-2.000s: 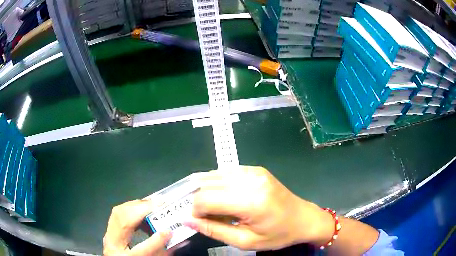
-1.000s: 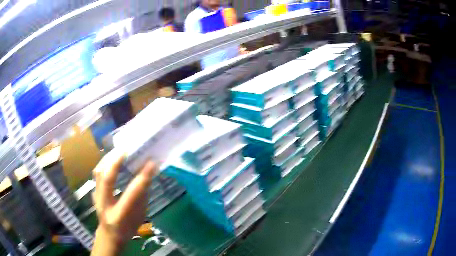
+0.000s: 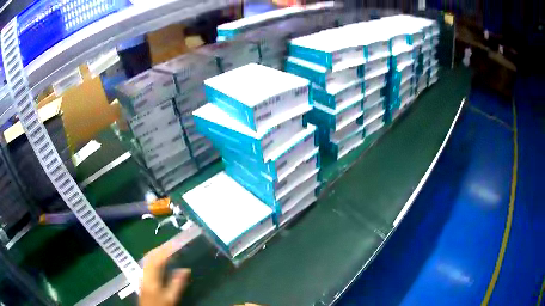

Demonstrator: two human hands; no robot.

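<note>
My left hand (image 3: 161,281) is at the bottom edge, partly cut off, with thumb and finger apart and no box in it. A sliver of skin, probably my right hand (image 3: 254,304), shows at the bottom edge; its hold is hidden. A white-topped teal product box (image 3: 227,209) lies flat at the near corner of the green platform, up and right of my left hand. Behind it stands a column of such boxes, with an uneven top box (image 3: 260,86). The label strip (image 3: 69,185) runs down from the upper left to beside my left hand.
More teal-and-white columns (image 3: 343,45) stand behind, with greyer stacks (image 3: 158,125) to their left. A dark rod with orange ends (image 3: 119,212) lies behind the rail. Brown cardboard (image 3: 86,107) is at left. Blue floor (image 3: 454,239) with a yellow line is at right.
The view has swung right from the labelling spot. The box held over the column now rests on top. A box now lies at the platform corner. My left hand has moved down, empty.
</note>
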